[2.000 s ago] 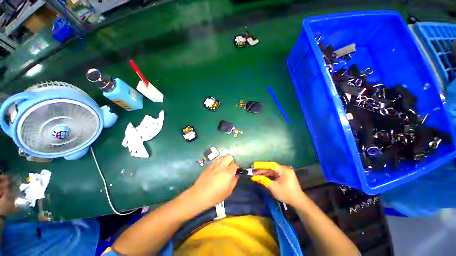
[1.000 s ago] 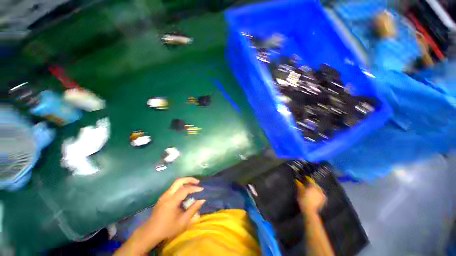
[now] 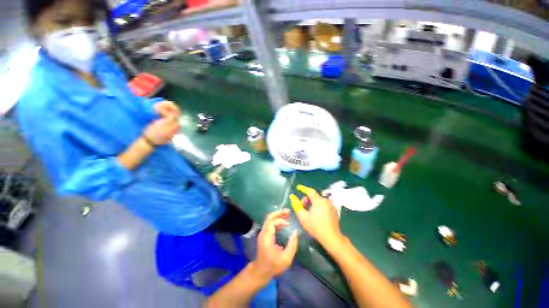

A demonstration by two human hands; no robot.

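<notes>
My left hand (image 3: 276, 246) is at the lower centre, palm side up, fingers curled with thumb and fingertips apart; I see nothing held in it. My right hand (image 3: 320, 219) is just right of it, above the bench's near edge, with yellow coverings on two separated fingertips and no part visible between them. Small units lie on the green bench at right: one white and dark (image 3: 397, 241), another (image 3: 446, 234), a black one with a gold tail (image 3: 445, 277), and one farther back (image 3: 505, 191). The image is blurred.
A fan (image 3: 304, 137) stands ahead, with a light-blue bottle (image 3: 363, 157), a red-handled brush (image 3: 391, 173) and crumpled white wipes (image 3: 355, 197) to its right. A masked person in a blue smock (image 3: 114, 132) stands at left, near a blue stool (image 3: 198, 261).
The view has swung left; the blue tub has left the picture and the person at left has entered. My right hand has come from far right to beside my left hand.
</notes>
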